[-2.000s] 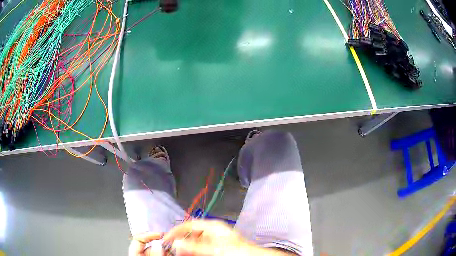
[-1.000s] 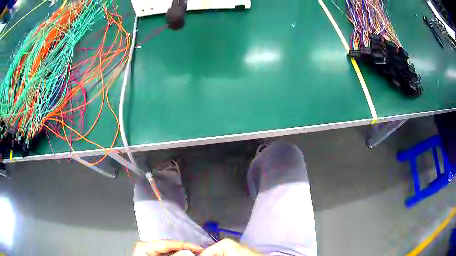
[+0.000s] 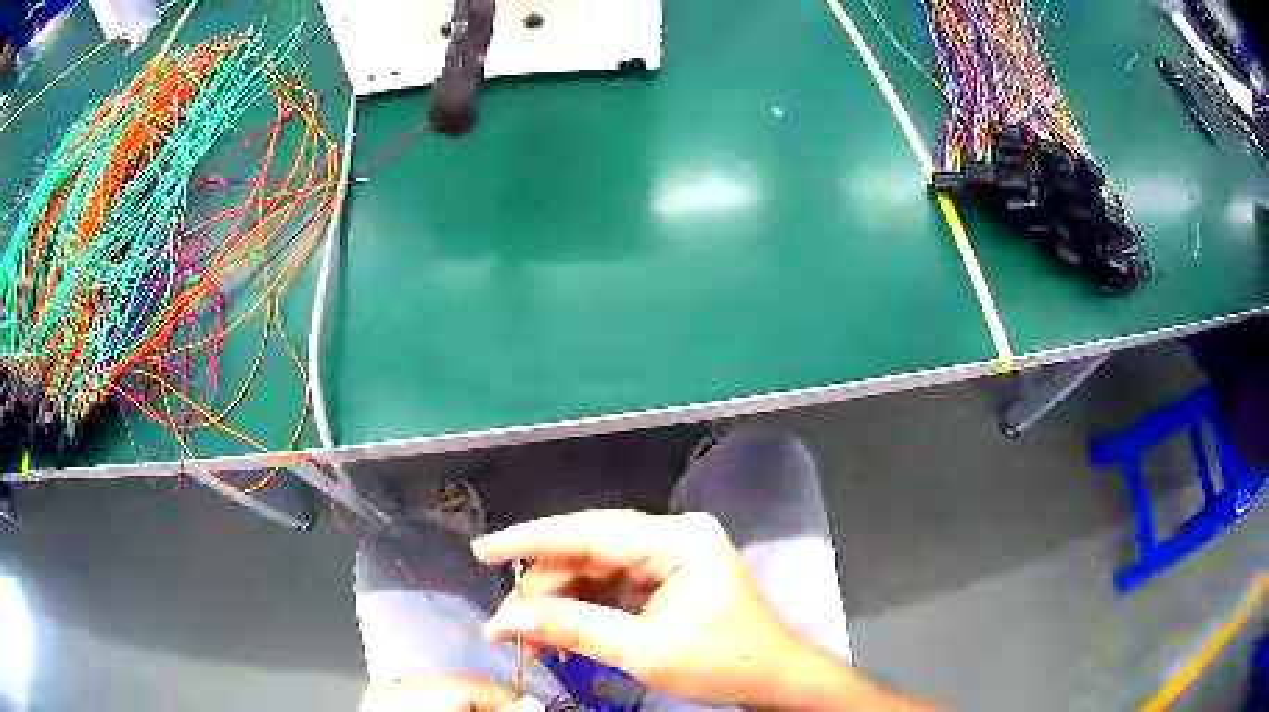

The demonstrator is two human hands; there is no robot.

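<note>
My right hand [image 3: 626, 605] is over the lap, its thumb and fingers around a thin tan-orange wire [image 3: 521, 654] that runs down to my left hand. My left hand [image 3: 443, 696] is at the bottom edge, mostly cut off, with its fingertips at the lower end of the wire. A connector at the wire ends cannot be made out. The white twisting machine [image 3: 585, 42] stands at the top of the bench, with its dark twisting head [image 3: 457, 91] sticking out toward me.
A loose orange and green harness pile [image 3: 125, 237] lies at left, a purple-brown bundle with black connectors [image 3: 1058, 209] at right. A grey cable [image 3: 323, 306] crosses the bench edge [image 3: 668, 415]. A blue stool [image 3: 1169, 473] stands on the floor at right.
My right hand has risen into view and its fingers have spread around the wire. My left hand stays low. The view has shifted, so more of the machine shows at the top.
</note>
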